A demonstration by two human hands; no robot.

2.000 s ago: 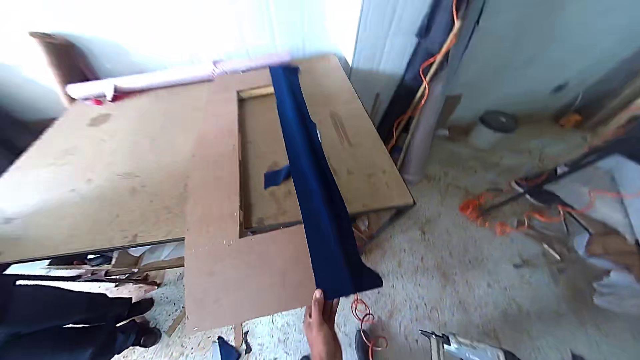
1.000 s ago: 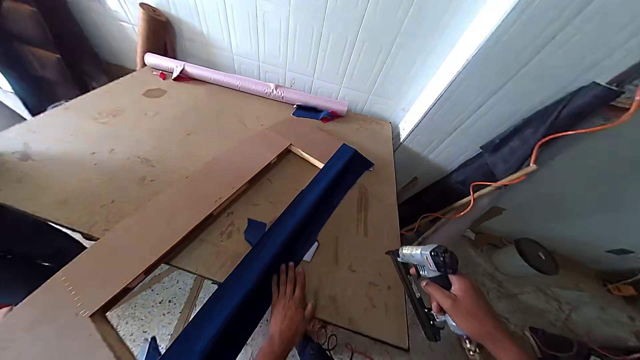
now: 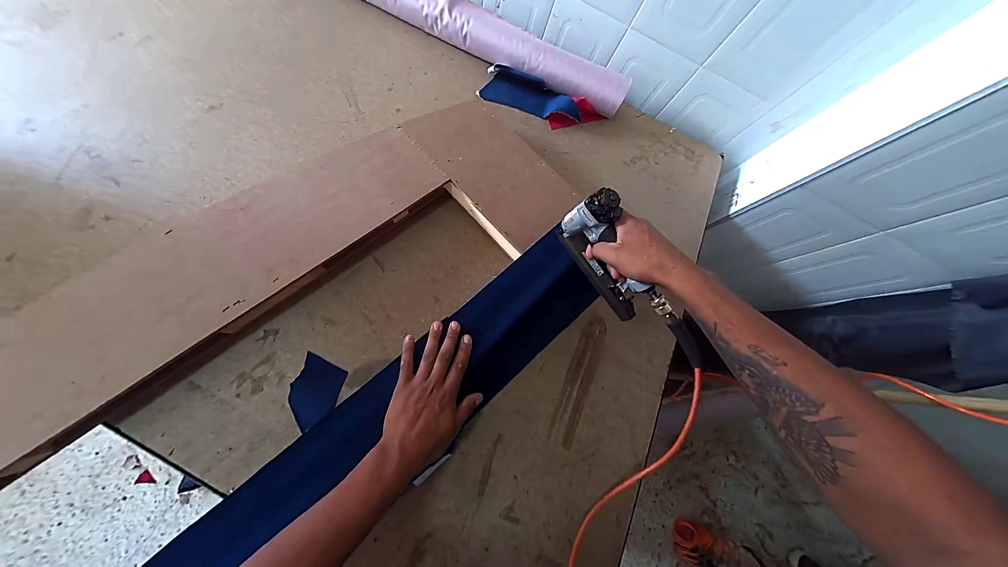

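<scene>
My right hand grips a pneumatic staple gun, its nose at the far end of a long dark blue fabric strip. An orange air hose runs down from the gun. My left hand lies flat on the fabric, fingers a little apart, holding nothing. The blue strip covers the near side of a rectangular panel frame faced with thin brown board, which lies on the worktable. A light wooden edge shows inside the opening.
A pink fabric roll lies along the back of the worktable, with blue and red scraps beside it. Another blue scrap is within the frame's opening. A white panelled wall borders the table; dark material lies beyond its right edge.
The staple gun in my right hand has moved from beside the table onto the far end of the blue strip. My left hand stays on the fabric. The view is closer to the table.
</scene>
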